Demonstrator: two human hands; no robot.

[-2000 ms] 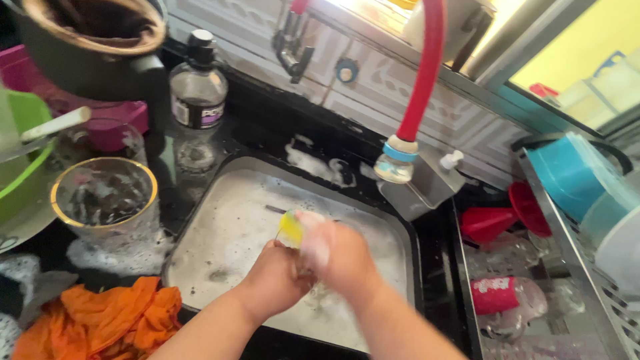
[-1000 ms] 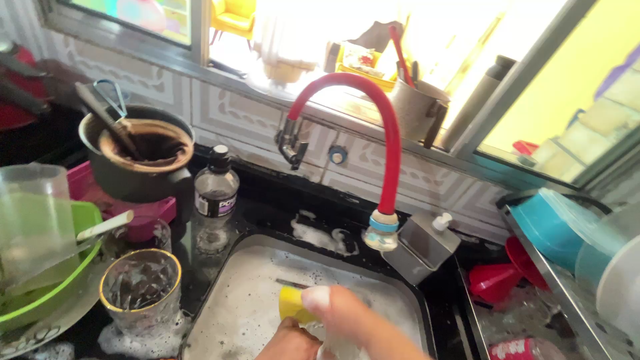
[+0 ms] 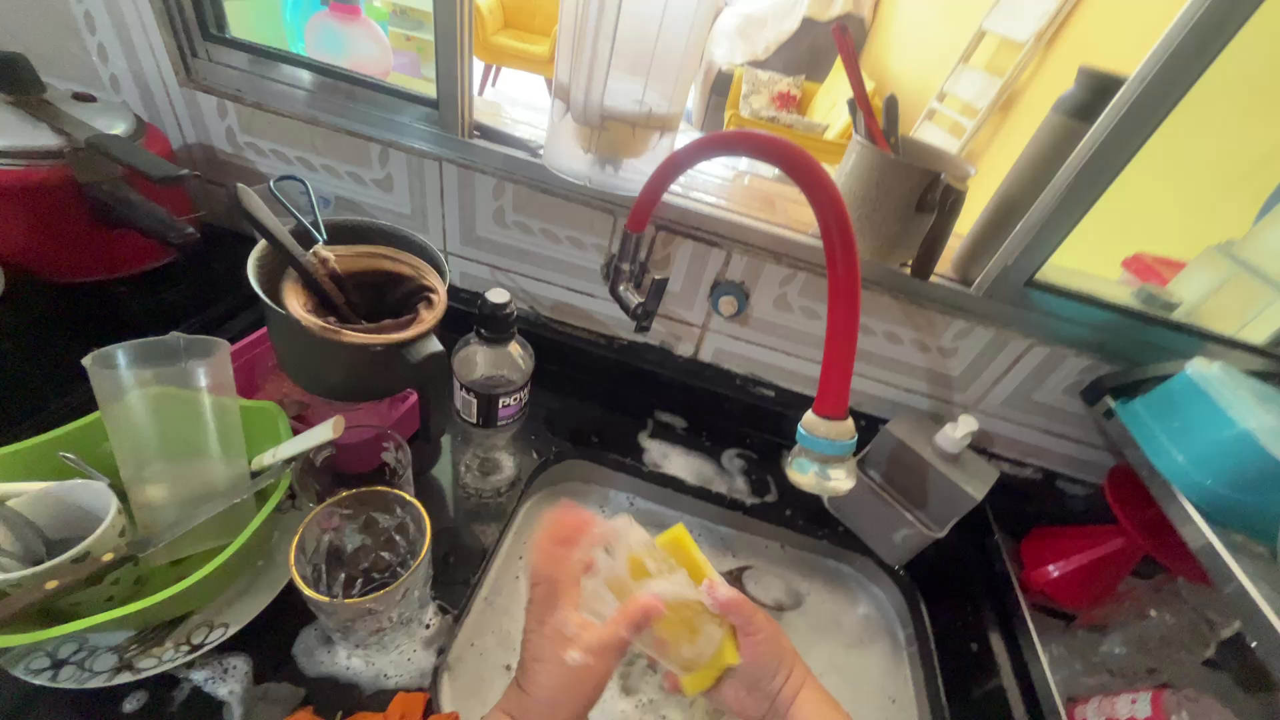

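Observation:
Over the sink basin (image 3: 840, 610), my left hand (image 3: 570, 610) holds a soapy clear glass (image 3: 640, 590), tilted between my hands. My right hand (image 3: 750, 650) presses a yellow sponge (image 3: 685, 545) against the glass. Gray soapy water with foam fills the basin below, and a dark utensil partly shows in it. Left of the basin, a gold-rimmed glass (image 3: 360, 560) stands upright in suds. Above the basin hangs the nozzle of a red flexible faucet (image 3: 840, 300); no stream from it is visible.
A green basin (image 3: 270, 440) with a plastic cup and dishes is at left. Behind it are a pot (image 3: 330, 370), a bottle (image 3: 493, 370) and a red pressure cooker (image 3: 90, 210). A soap dispenser (image 3: 910, 490) and a dish rack (image 3: 1190, 490) with a red funnel (image 3: 1080, 560) stand right. Orange cloth (image 3: 400, 708) lies bottom left.
The view has tilted up and shifted since the first frame. My hands have moved apart around the glass, which now shows plainly along with the sponge.

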